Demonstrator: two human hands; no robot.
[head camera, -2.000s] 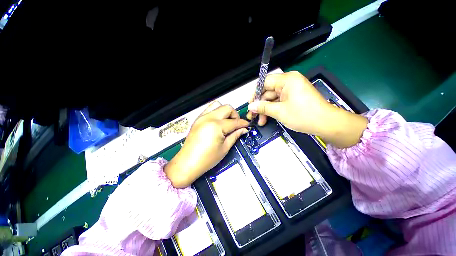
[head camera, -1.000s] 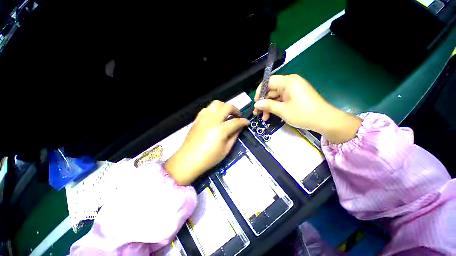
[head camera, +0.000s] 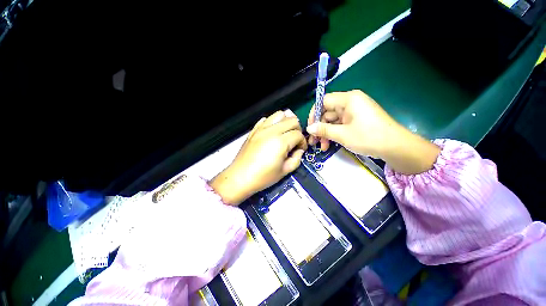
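Note:
My right hand (head camera: 359, 127) holds the patterned tweezers (head camera: 320, 83) upright like a pen, over the black camera end of a phone rear housing (head camera: 356, 182). Small lens rings (head camera: 315, 160) show at that end, just below the fingers. The tweezer tips are hidden. My left hand (head camera: 267, 152) is beside the right, its fingers bent at the same camera end. I cannot tell whether its fingertips hold anything. More housings with white panels lie in a row in the black foam tray (head camera: 324, 206), including one directly to the left (head camera: 293, 224).
A blue bin (head camera: 67, 206) stands at the left beside a white perforated sheet (head camera: 96, 233). A small gold heap (head camera: 169, 188) lies on the white strip (head camera: 209, 156). A large black structure (head camera: 149, 89) fills the back. The green mat (head camera: 413, 89) extends to the right.
The camera view has shifted, moving the scene leftward and down. My left hand has moved closer to my right hand, its fingers more curled. The tweezers remain in my right hand.

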